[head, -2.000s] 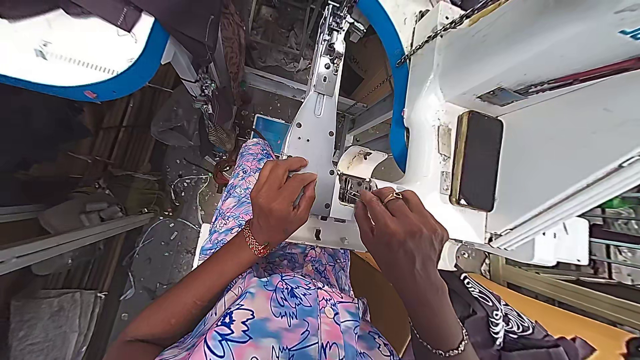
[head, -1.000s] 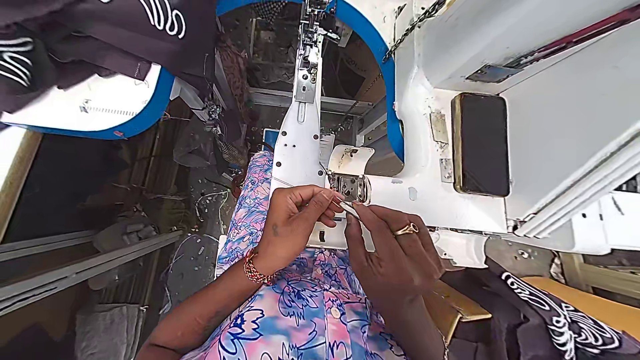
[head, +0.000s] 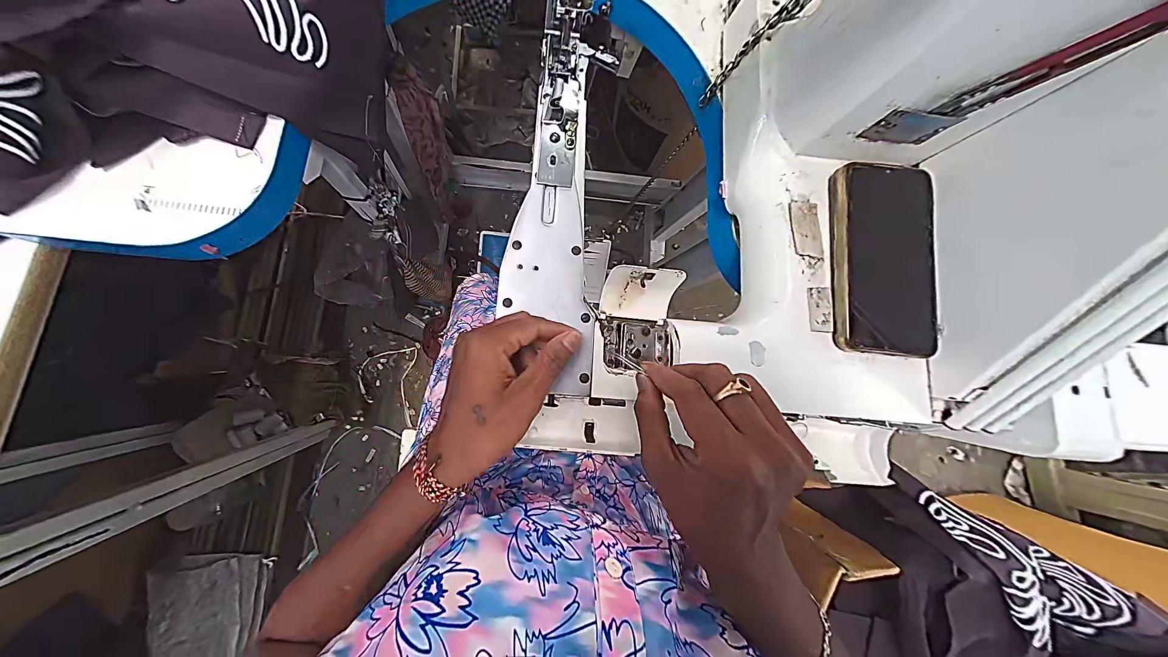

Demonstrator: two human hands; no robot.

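Observation:
A white industrial sewing machine stands before me, its narrow arm (head: 547, 274) pointing away. Beside the arm, a small curved cover (head: 641, 290) is raised over a compartment of metal parts (head: 637, 345). My right hand (head: 721, 438), with a ring on one finger, pinches a thin metal tool, probably tweezers (head: 630, 358), whose tip reaches into that compartment. My left hand (head: 506, 392) rests over the near part of the arm, thumb and forefinger close together. Whether anything thin lies between those fingertips cannot be told.
A smartphone (head: 883, 260) lies on the machine's white surface at right. Dark cloth with white embroidery (head: 219, 46) covers a blue-edged table (head: 292, 182) at upper left; similar cloth (head: 995, 557) lies at lower right. A chain (head: 753, 47) hangs near the machine. Metal rails (head: 164, 493) run at lower left.
One second ago both hands' fingertips met in front of the compartment. Now they are apart, the left over the arm and the right with its tool at the compartment.

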